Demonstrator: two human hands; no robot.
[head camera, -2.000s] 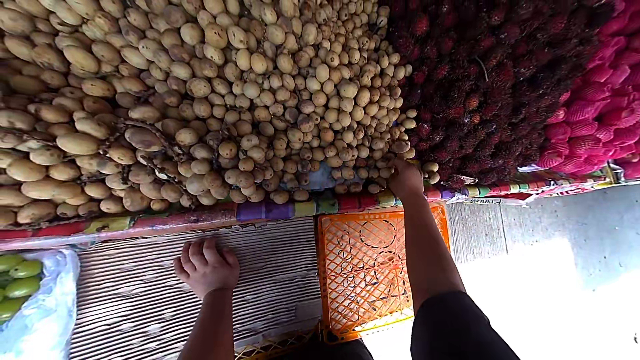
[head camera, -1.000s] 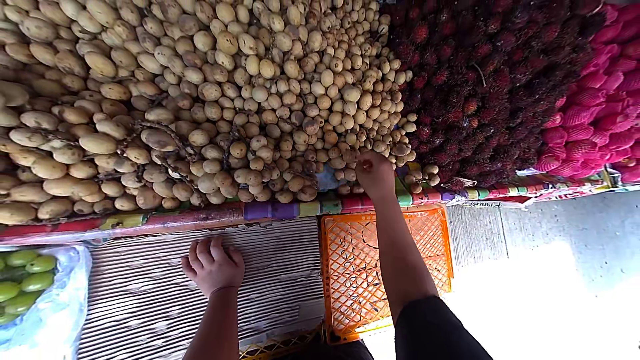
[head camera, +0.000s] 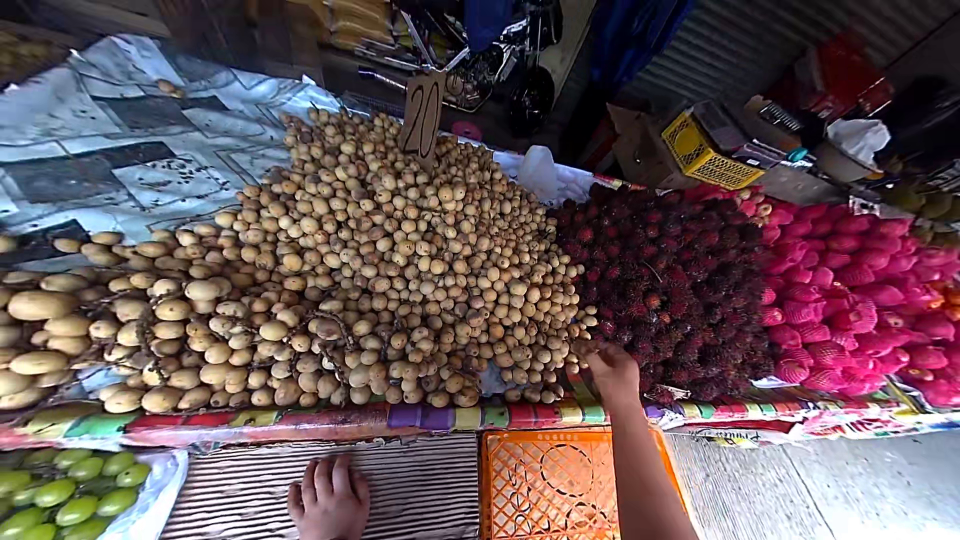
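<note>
A large heap of small round tan fruit, likely langsat or lanzones (head camera: 442, 255), covers the stall. My right hand (head camera: 611, 367) reaches to its lower right edge, fingertips at the fruit there; whether they grip one is hidden. Beside that hand, dark red rambutans (head camera: 675, 292) are piled. My left hand (head camera: 330, 499) rests on a striped corrugated surface (head camera: 420, 480) below the stall's edge, fingers slightly spread, with nothing visible in it. Under my right forearm lies an orange plastic crate (head camera: 551, 480).
Pink fruit in foam nets (head camera: 847, 300) lies at the right, green fruit in a plastic-lined container (head camera: 82, 480) at lower left. A cardboard price sign (head camera: 422, 116) stands on the heap. Behind are a motorcycle (head camera: 480, 67) and a yellow crate (head camera: 709, 154).
The view has tilted up to show the back of the stall. My right hand has moved right along the heap's front edge, toward the rambutans. My left hand stays on the striped surface.
</note>
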